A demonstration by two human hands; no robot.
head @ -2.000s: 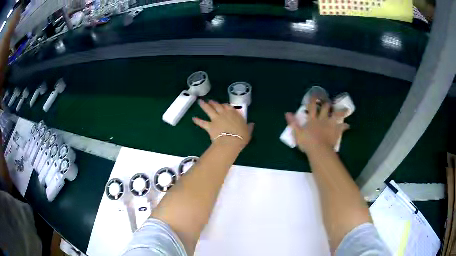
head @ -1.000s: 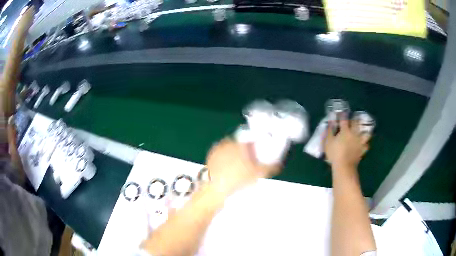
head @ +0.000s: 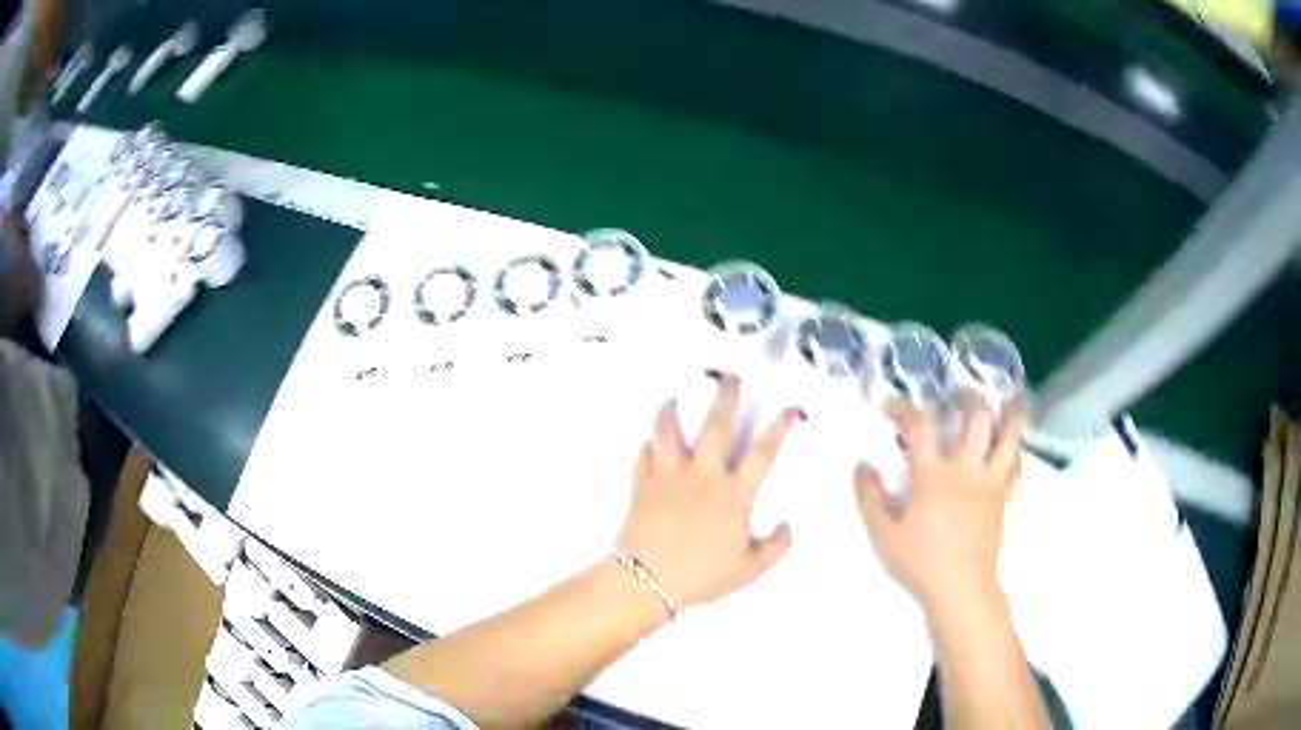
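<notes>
Several white handheld fans [head: 525, 287] lie in a row at the left of the white work sheet [head: 492, 478], round grilles at the far edge. Another group of white fans [head: 830, 345] lies at the right of the sheet, slightly blurred. My left hand [head: 702, 506] is spread over the handle area of this group's left fans, thumb apart. My right hand [head: 945, 499] is at the two rightmost fans, fingertips just below their heads, covering their handles. Whether its fingers grip them is not clear. Handle outlines wash out against the bright sheet.
The green conveyor [head: 471, 107] runs beyond the sheet, with loose fans at its far left. Neighbour's fans [head: 179, 250] crowd the left bench. An open carton [head: 150, 606] with white fans is lower left. A metal post [head: 1184, 271] and papers [head: 1120, 571] are right. A person's sleeve shows left.
Both hands have come back from the conveyor to the sheet. The fans they handled there now lie in the right group on the sheet. The view has tilted down, showing the carton.
</notes>
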